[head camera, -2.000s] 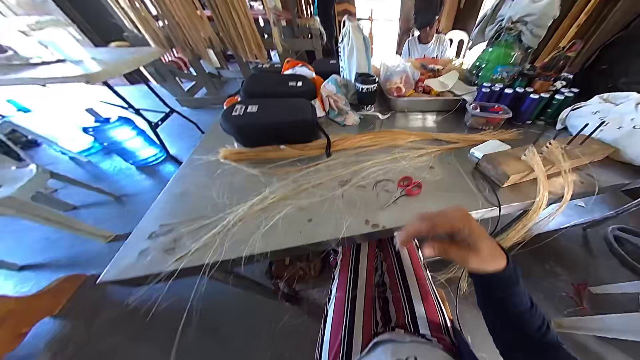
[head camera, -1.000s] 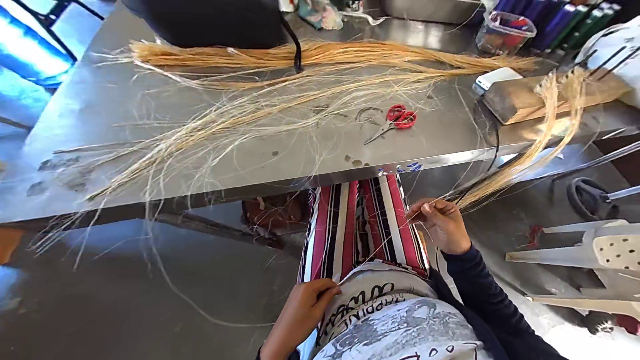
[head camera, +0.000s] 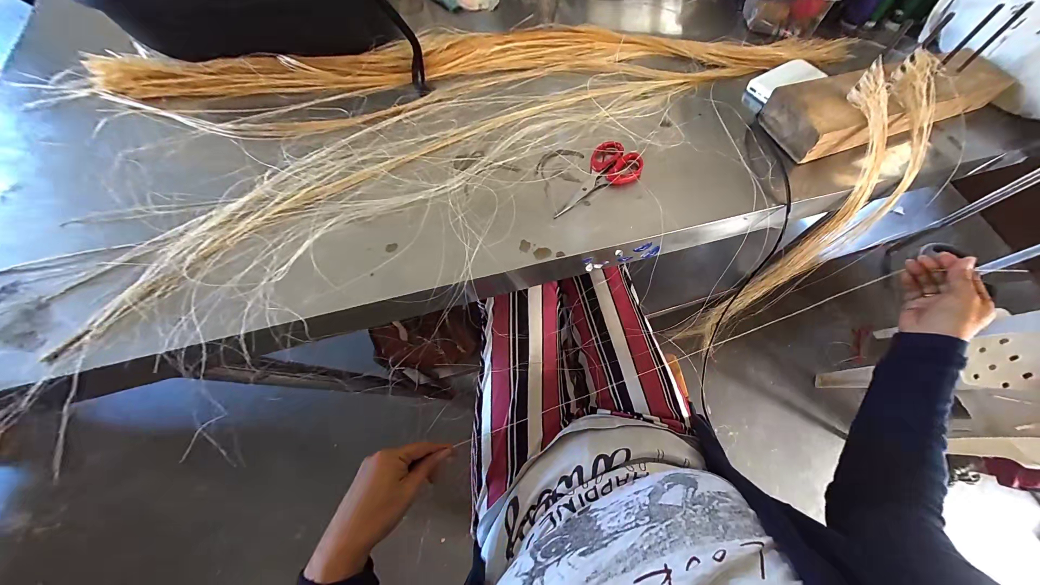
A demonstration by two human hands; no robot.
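A thin pale fiber strand stretches across my lap between my hands. My left hand, low and left of the striped trousers, pinches one end between thumb and fingertips. Far to the right, my right hand closes on the strand, with a short end past its fingers. Loose pale fibers lie across the metal table, some hanging over its front edge. Behind them lies a thicker golden fiber bundle. Red-handled scissors rest on the table, blades partly apart. Another fiber hank hangs from a wooden block.
A black case with a strap stands at the back left. A white box-like object touches the wooden block, which has dark metal spikes. A black cord drops over the table edge. A white plastic chair is at the right.
My right hand has moved out to the right from beside my lap, and the strand is now stretched between both hands. My left hand, out of view two seconds ago, is left of my lap.
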